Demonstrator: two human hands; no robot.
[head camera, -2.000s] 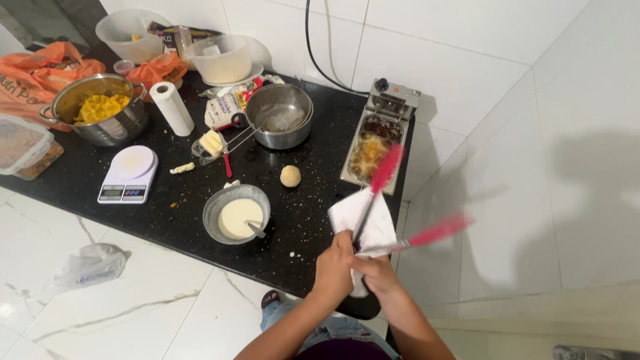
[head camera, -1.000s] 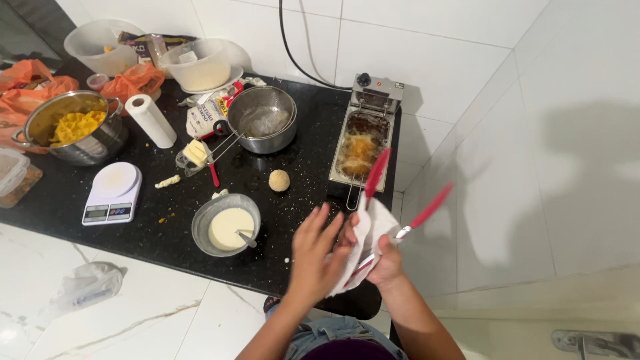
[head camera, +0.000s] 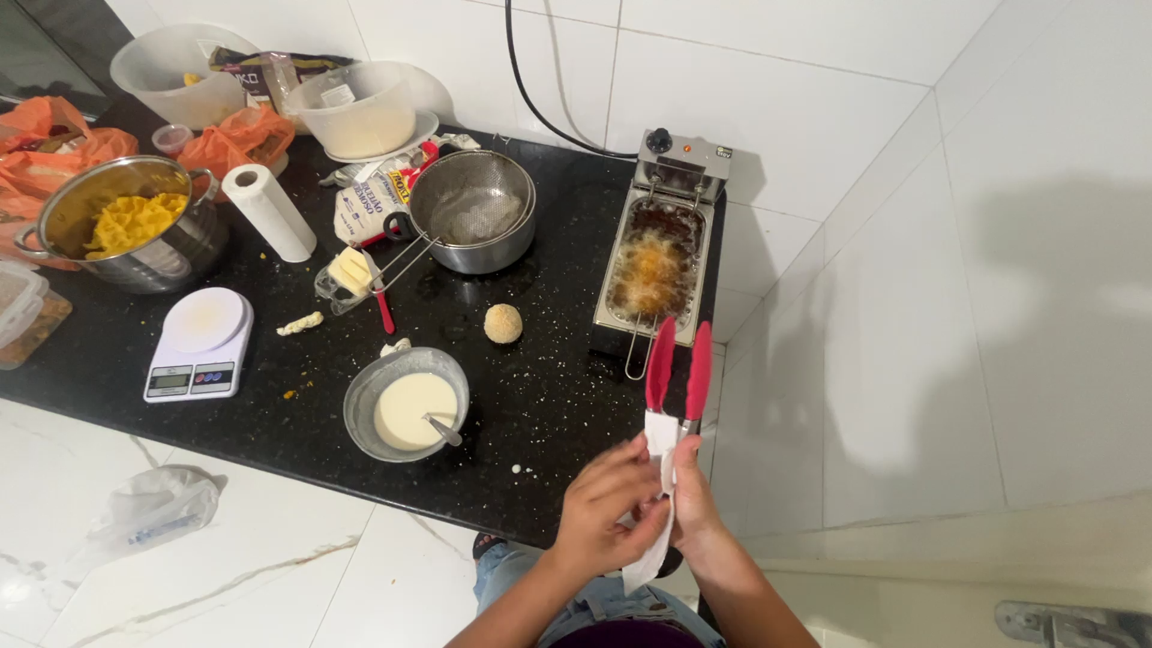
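Observation:
My right hand (head camera: 695, 499) is closed round kitchen tongs with red tips (head camera: 661, 364), which point toward the fryer. My left hand (head camera: 612, 508) is against a white paper towel (head camera: 663, 441) wrapped on one arm of the tongs. Beyond the tips, an electric deep fryer (head camera: 607, 301) holds a basket of golden food (head camera: 652, 270) in bubbling oil. A breaded ball (head camera: 503, 324) lies on the black counter. Left of my hands stands a metal bowl of pale batter (head camera: 414, 409) with a spoon (head camera: 444, 430) in it.
A saucepan with a strainer (head camera: 481, 243), butter (head camera: 351, 272), a red-handled knife (head camera: 385, 310), a kitchen scale (head camera: 201, 346), a paper towel roll (head camera: 270, 213) and a pot of yellow mash (head camera: 148, 261) stand on the counter (head camera: 297, 441). A tiled wall (head camera: 891, 315) rises at right.
The tongs have turned from slanting right to pointing at the fryer, and their arms are closer together. My left hand has moved from beside the towel onto it.

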